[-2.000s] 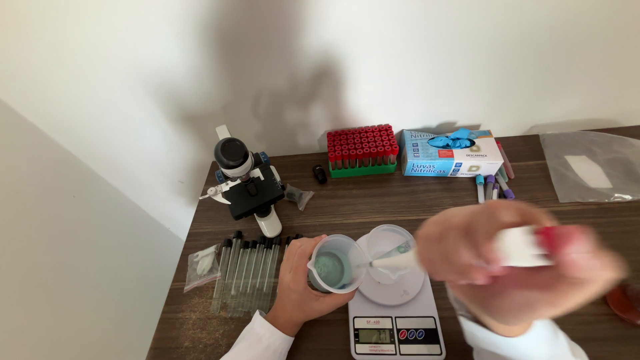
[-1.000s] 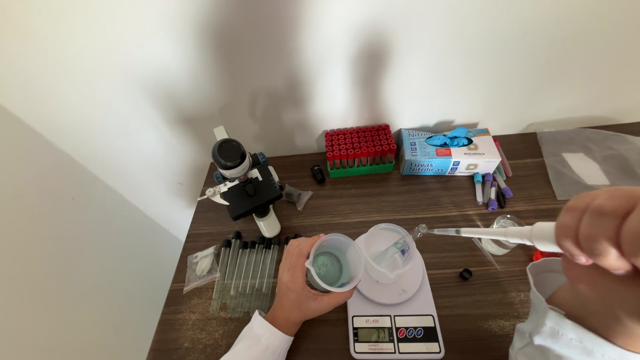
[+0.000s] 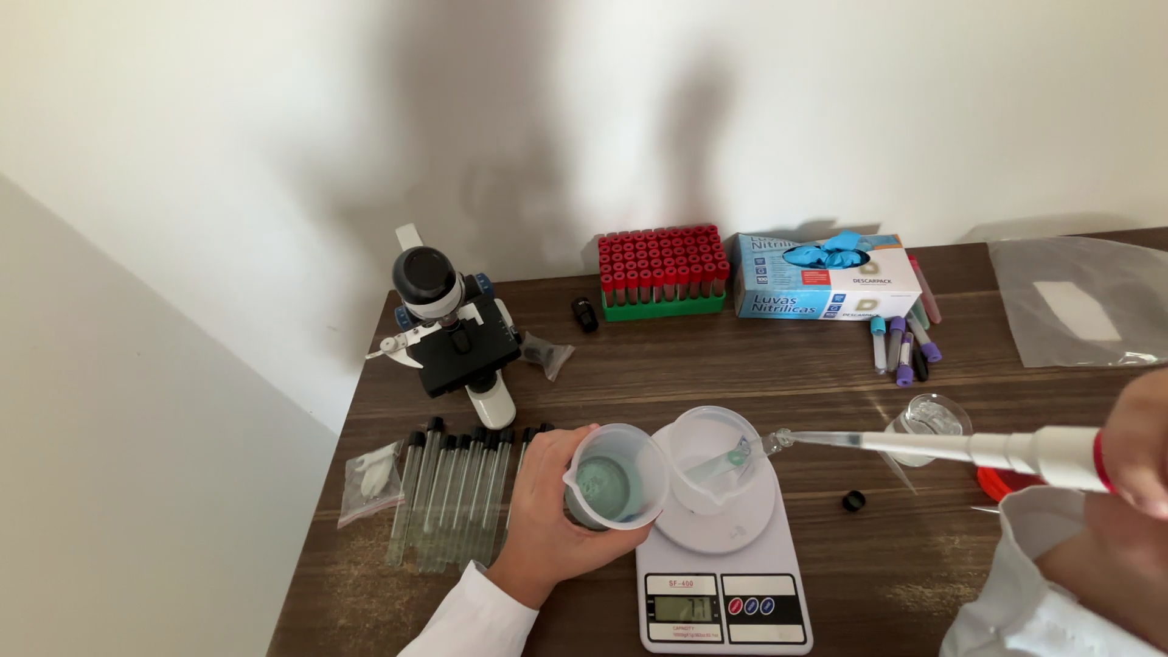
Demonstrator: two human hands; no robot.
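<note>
My left hand grips a plastic beaker holding blue-green liquid, just left of the kitchen scale. On the scale's round plate stands a second plastic beaker; a glass tube leans in it, its mouth past the rim at the right. My right hand, partly cut off by the frame edge, holds a white micropipette level. The clear pipette tip points left at the tube's mouth; whether it is inside I cannot tell. A small black cap lies right of the scale.
A microscope and capped glass tubes are at left. Behind stand a rack of red-capped tubes and a nitrile glove box. Right of the scale are a glass dish and a red object; a plastic bag lies farther back.
My right hand has moved right from over the scale, with the pipette, and its tip is now at the tube's mouth instead of by the held beaker. My left hand has stayed about still.
</note>
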